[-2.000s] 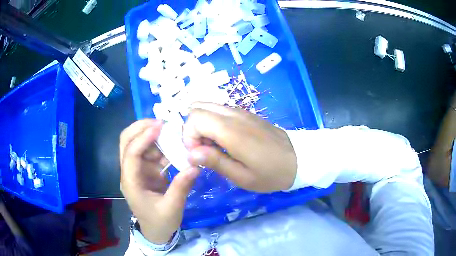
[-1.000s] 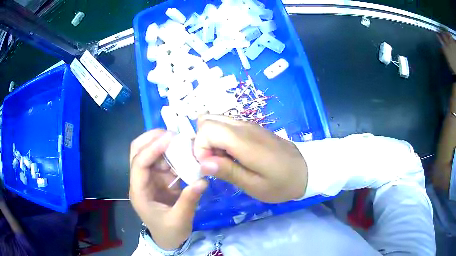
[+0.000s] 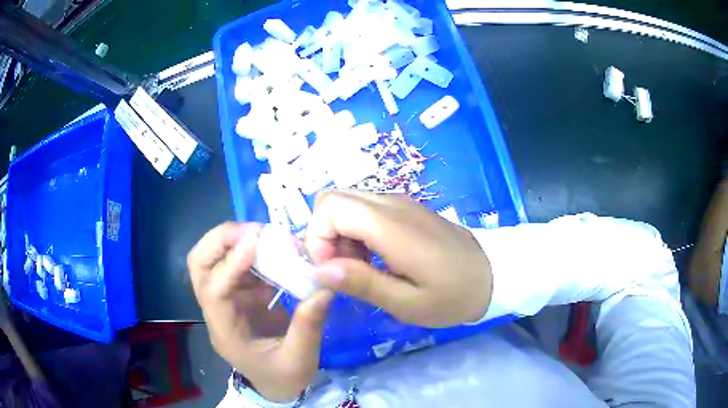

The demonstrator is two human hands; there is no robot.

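A white plastic housing is held over the near left part of the blue centre tray. My left hand grips it between thumb and fingers, and a thin pale lead sticks out below it. My right hand is at its right side with thumb and forefinger pinched against it; whatever is between those fingertips is hidden. White housings are heaped in the far and left part of the tray. A tangle of red and white leaded parts lies mid-tray. One housing with holes lies apart.
A blue left tray holds several small white units. Two long white boxes lie between the trays. Two wire-joined white units lie on the dark surface at right. Another person's arm shows at the right edge.
The housing in my left hand is tilted differently, and my left hand has shifted slightly left and down. My right hand stays against it. The other person's hand at the upper right is gone from view.
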